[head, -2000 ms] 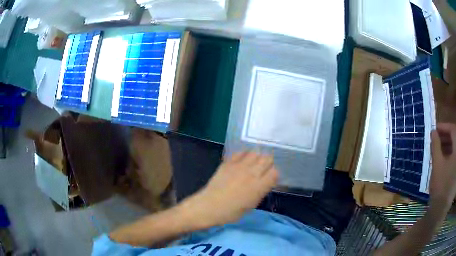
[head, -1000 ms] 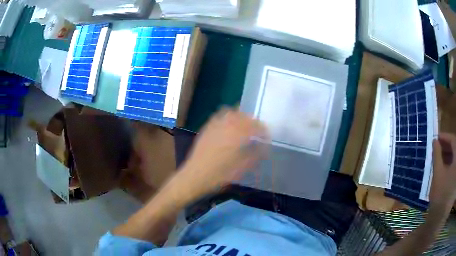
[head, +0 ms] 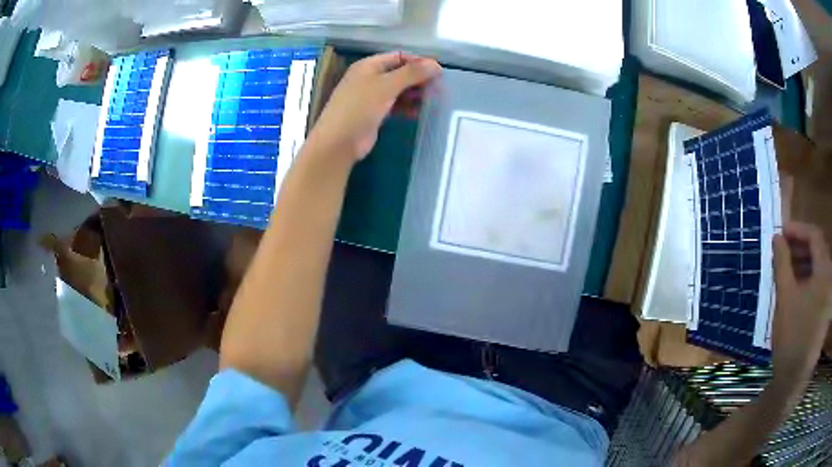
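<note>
A grey translucent sheet, apparently glass or film, lies in front of me over the bench's near edge. A pale square with a white border shows through it. My left hand is at the sheet's far left corner, fingertips and thumb pinched there. My right hand, partly cut off by the right rim, holds a dark blue cell circuit by its right edge. The circuit is slightly tilted, beside and partly over a stack of pale glass.
More blue cell circuits lie on a greenish stack at left. White sheet piles line the back. Brown cardboard lies under the right stack. A wire rack stands at lower right, an open cardboard box at lower left.
My left hand has moved away from me, from the sheet's near part to its far left corner. My right hand still holds the cell circuit in about the same place.
</note>
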